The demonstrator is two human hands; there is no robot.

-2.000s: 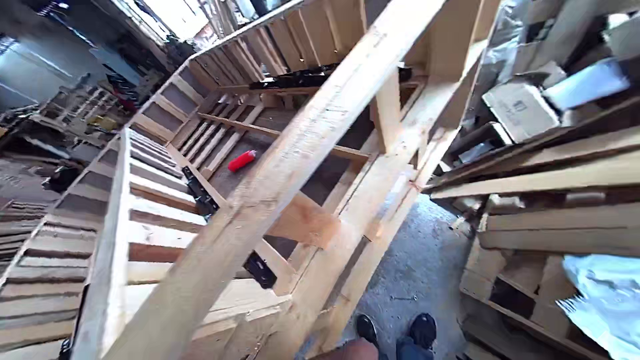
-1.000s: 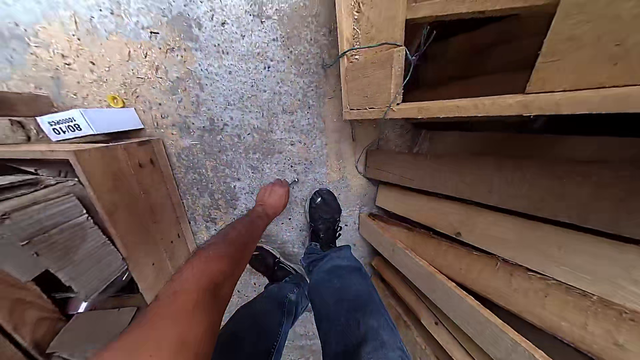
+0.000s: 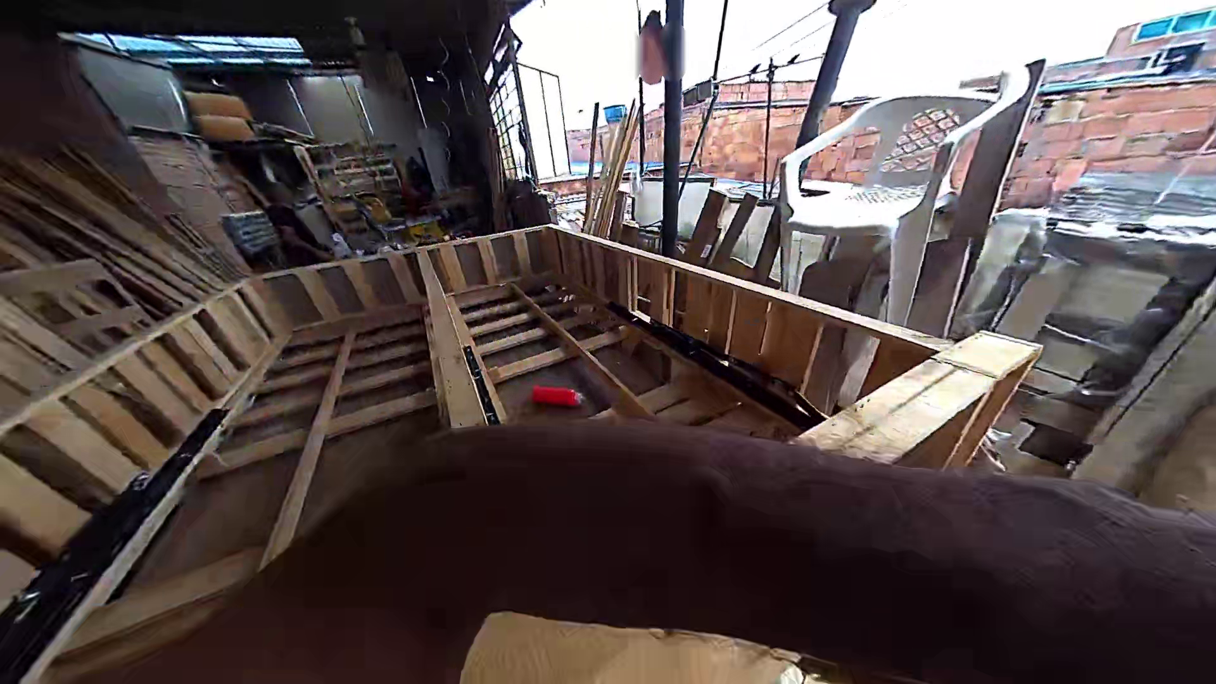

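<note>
A dark forearm (image 3: 722,532), very close to the camera and blurred, crosses the bottom of the head view from the right edge to the lower left. It seems to be my right arm; no fingers can be made out, and whether it holds anything cannot be told. My left hand is not visible. Behind the arm lies a large wooden slatted frame (image 3: 750,294) with a middle beam (image 3: 448,356). On the frame's floor, right of that beam, rests a red cylindrical object (image 3: 557,396). Pale wood (image 3: 608,651) shows under the arm.
Black strips run along the left side (image 3: 114,532) and right side (image 3: 712,356) of the frame. A white plastic chair (image 3: 864,204) stands beyond the right side, among upright boards. Long timbers (image 3: 104,218) lean at the left. A dark post (image 3: 673,133) rises behind the frame.
The view has swung up from the floor to the wooden frame. A hand reached down near the shoes one second ago; now a forearm crosses close to the camera.
</note>
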